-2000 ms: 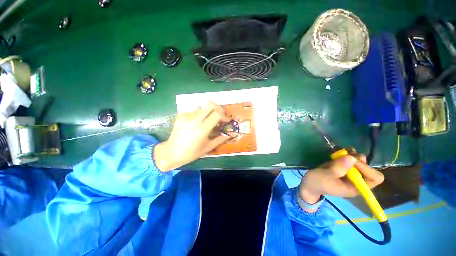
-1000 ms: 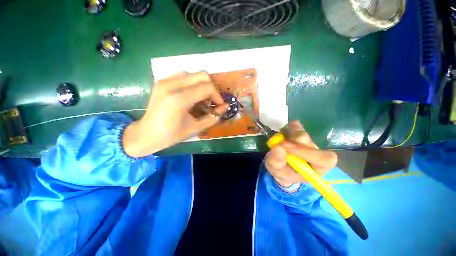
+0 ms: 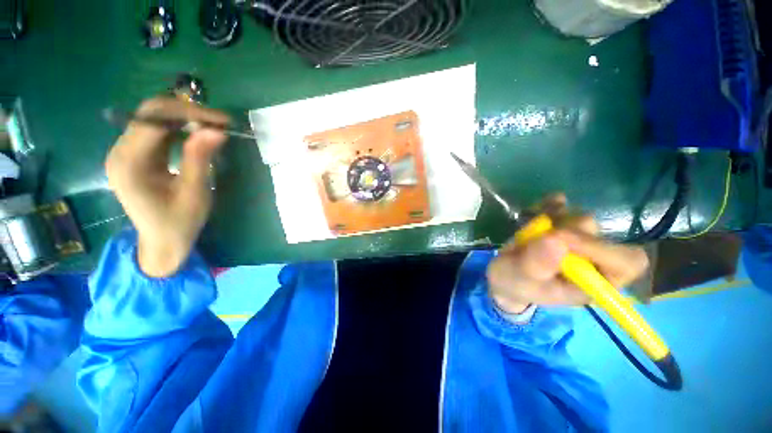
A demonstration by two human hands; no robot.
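A round PCB (image 3: 370, 178) sits in the centre seat of the orange-brown square fixture (image 3: 399, 133), which lies on a white sheet (image 3: 449, 93). My right hand (image 3: 563, 262) holds the yellow soldering iron (image 3: 605, 292) right of the fixture; its thin tip is over the sheet's right part, apart from the board. My left hand (image 3: 169, 169) is left of the sheet, slightly blurred, and holds slim dark tweezers (image 3: 161, 121) whose tips point right towards the sheet's edge.
A fan with a round wire grille (image 3: 364, 30) stands behind the sheet. A pale round container (image 3: 597, 13) and a blue box (image 3: 698, 76) are at the back right. Loose round boards (image 3: 158, 27) lie at the back left. A solder spool (image 3: 25, 241) is at far left.
My left hand has moved left off the fixture, and the tweezers now show in it. The board and fixture are uncovered. The iron has moved right, away from the board.
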